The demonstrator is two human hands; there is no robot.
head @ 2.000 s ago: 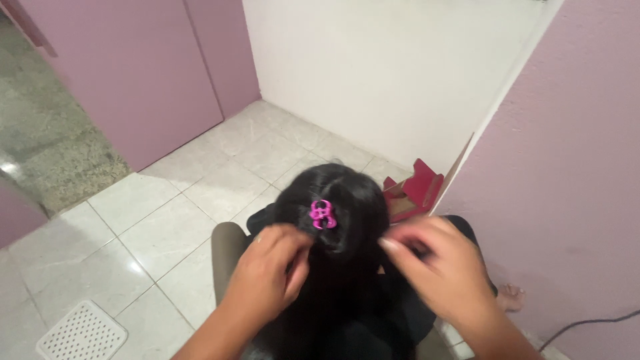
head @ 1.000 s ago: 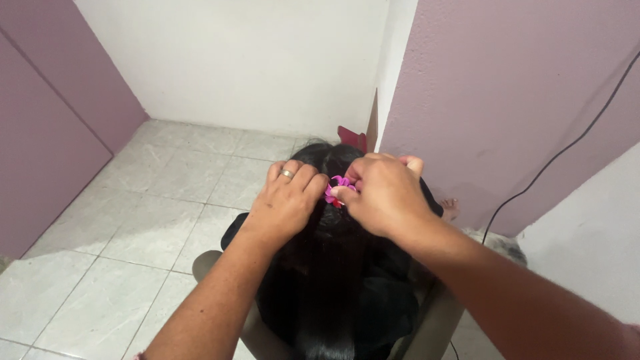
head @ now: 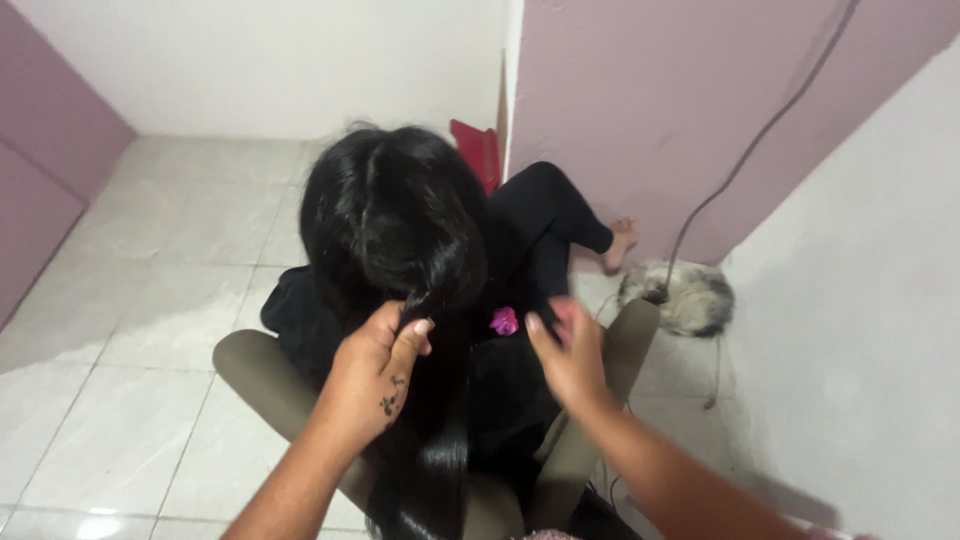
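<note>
A seated person's long dark hair [head: 397, 202] is parted along the top and hangs down the back. My left hand [head: 379, 360] is closed around a strand at the back of the head. To the right of the hair, my right hand [head: 570, 349] is raised, blurred, with fingers apart and nothing visible in it. A pink hair clip [head: 505, 321] rests on black cloth just left of my right fingertips.
My knees in olive leggings [head: 255, 367] flank the person. A furry cat [head: 679, 296] lies by the pink wall [head: 637, 97], near a hanging cable [head: 757, 142] and the person's bare foot [head: 620, 244]. A red object [head: 478, 154] stands at the wall's corner.
The pink clip was in the hair, with my right hand on it; now it is out and lies to the right. My left hand has closed on a strand, and my right hand has moved away right.
</note>
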